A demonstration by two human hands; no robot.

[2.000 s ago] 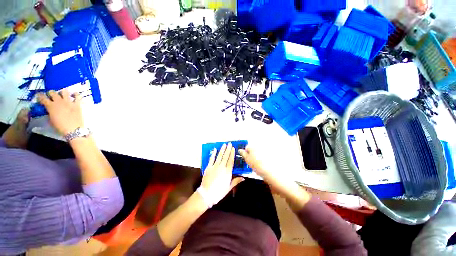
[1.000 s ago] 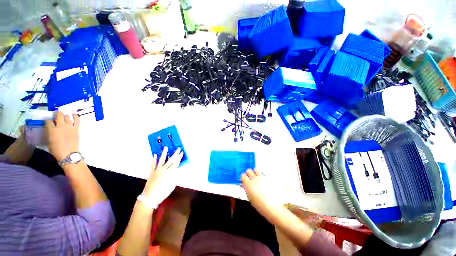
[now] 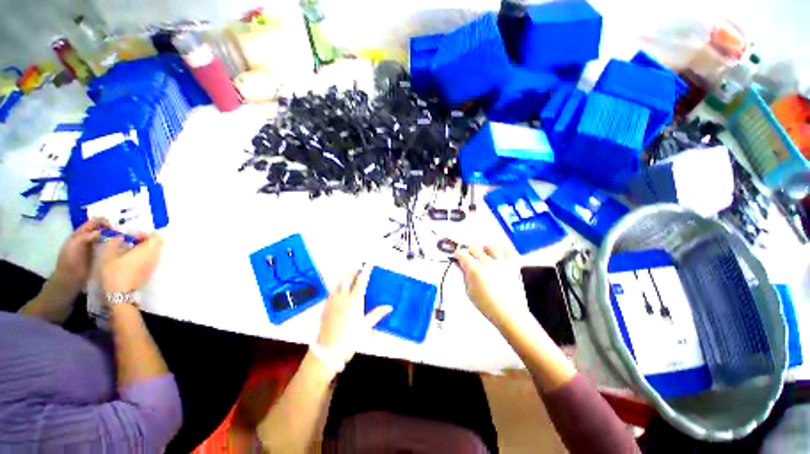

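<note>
A blue tray (image 3: 401,306) with no cable visible in it lies flat at the table's front edge. My left hand (image 3: 345,315) rests at its left side, thumb over the tray. My right hand (image 3: 480,277) pinches a thin black cable (image 3: 442,293) to the right of the tray; one plug hangs down near the tray's right side. A filled tray (image 3: 289,279) with two upright plugs and a black coil lies left of my left hand.
A black cable pile (image 3: 355,142) lies at the back centre. Blue tray stacks (image 3: 613,124), a loose tray (image 3: 524,217), a phone (image 3: 547,301) and a grey basket (image 3: 613,341) are at right. A person's hands (image 3: 120,262) work at left near finished packs (image 3: 115,177).
My left hand has left the filled tray and moved right to the other blue tray. My right hand has moved up and right and taken hold of a cable.
</note>
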